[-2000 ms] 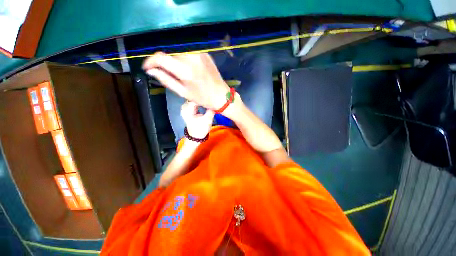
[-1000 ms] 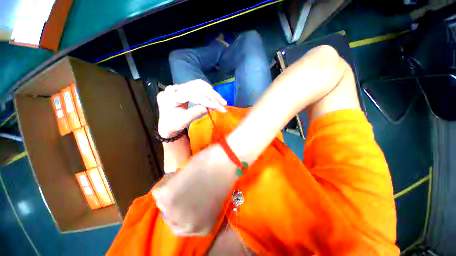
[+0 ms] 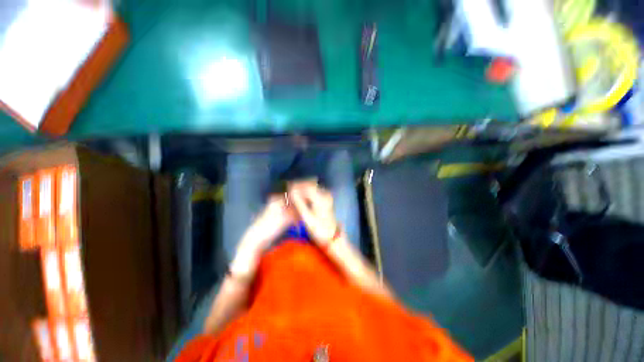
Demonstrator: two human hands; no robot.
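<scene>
My left hand (image 3: 268,220) and my right hand (image 3: 315,208) are close together, touching or nearly so, above my lap. Both are small and blurred, and the fingers cannot be made out clearly. No object shows between them. On the green bench in front lie a dark flat square thing (image 3: 291,55), blurred, and a long dark remote control (image 3: 368,63) to its right. A retail box (image 3: 78,81) with orange-red sides and a white top face or inside is at the bench's left end.
A large brown master carton (image 3: 116,247) stands at my left with rows of orange boxes (image 3: 58,233). A dark stand (image 3: 409,226) is at my right. A yellow fan (image 3: 611,67) and a white object (image 3: 540,63) are at the right end of the bench. A black bag-like thing (image 3: 600,254) is far right.
My right hand has come down from across my chest to meet my left hand over the lap. The view has tilted up, showing more of the bench top.
</scene>
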